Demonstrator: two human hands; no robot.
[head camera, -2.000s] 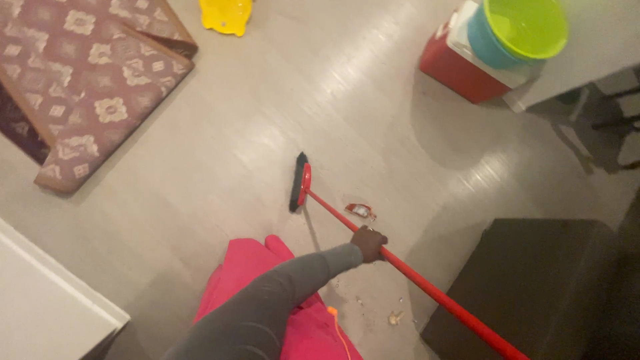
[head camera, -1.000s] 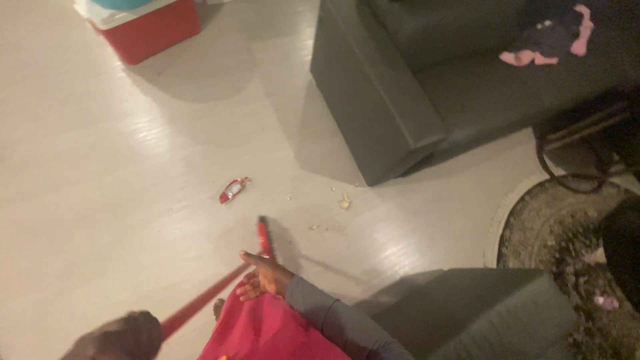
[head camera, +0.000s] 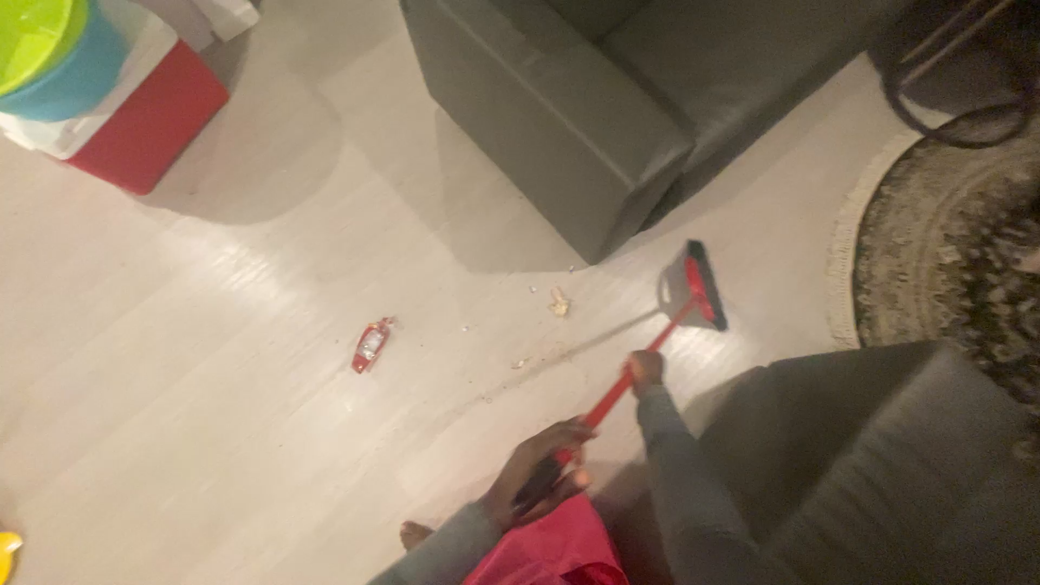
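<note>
My right hand (head camera: 646, 370) is closed around the middle of the red handle of a broom (head camera: 700, 284). Lower on the same handle, near its end, my left hand (head camera: 546, 467) grips it. The broom's red and black head is right of the sofa corner and seems tilted, with a shadow beside it. Left of the handle, crumbs and a pale scrap (head camera: 559, 302) lie on the floor. Farther left rests a crumpled red wrapper (head camera: 373, 345) with a silvery middle.
A dark grey sofa (head camera: 561, 122) stands at the top, with another grey upholstered piece (head camera: 861, 439) at lower right. A round fringed rug (head camera: 902, 244) lies right. A red and white cooler (head camera: 154, 122) at upper left carries green and blue tubs (head camera: 73, 73).
The view has shifted. The right hand, open beside the handle a second ago, now grips it. The broom head has moved from near my body out to the floor between sofa and rug.
</note>
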